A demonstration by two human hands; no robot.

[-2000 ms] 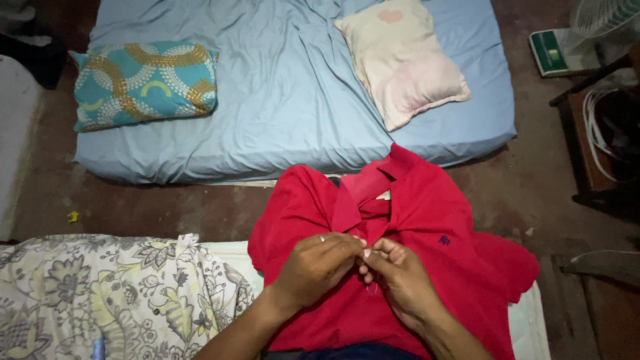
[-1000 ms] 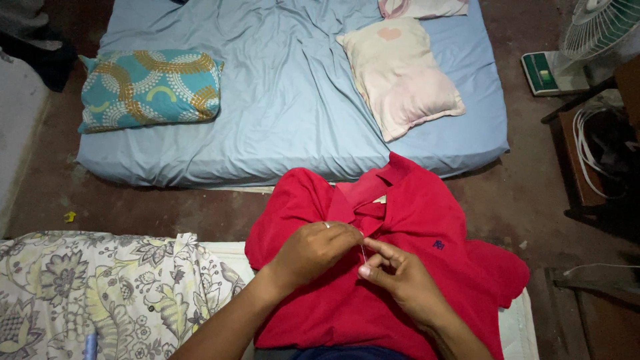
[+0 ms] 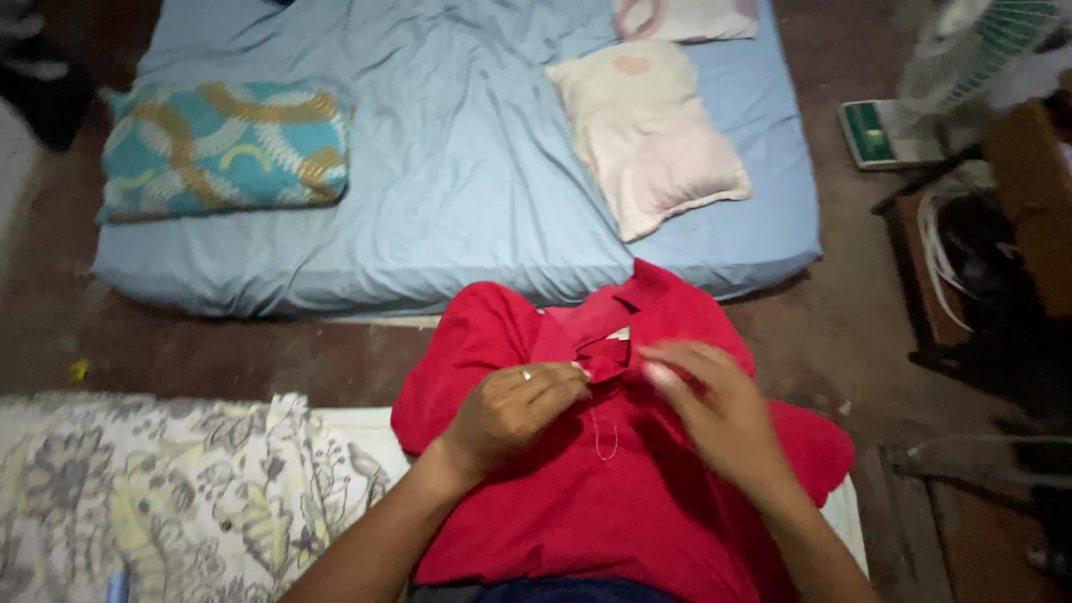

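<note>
A red collared shirt [image 3: 569, 494] lies spread over my lap, its collar [image 3: 641, 293] pointing away from me. Near the neck opening, my left hand [image 3: 523, 406], with a ring on one finger, has thumb and fingertips pinched together on a thin, pale thread [image 3: 607, 444]. That thread hangs in a loop over the shirt front. Whether a needle is between those fingertips cannot be told. To the right of the opening my right hand [image 3: 712, 402] is blurred, its fingers apart and nothing visible in them.
Ahead stands a bed with a blue sheet [image 3: 419, 201], a teal patterned pillow [image 3: 226, 151] and a pale pillow [image 3: 657, 138]. Floral fabric [image 3: 184, 494] lies at my left, with a blue cylindrical object [image 3: 118, 586] on it. At right are a fan [image 3: 963, 67] and a white cable [image 3: 938, 260].
My right hand has moved away from my left hand to the right, and its fingers have parted. The thread now hangs in a loop below my left hand.
</note>
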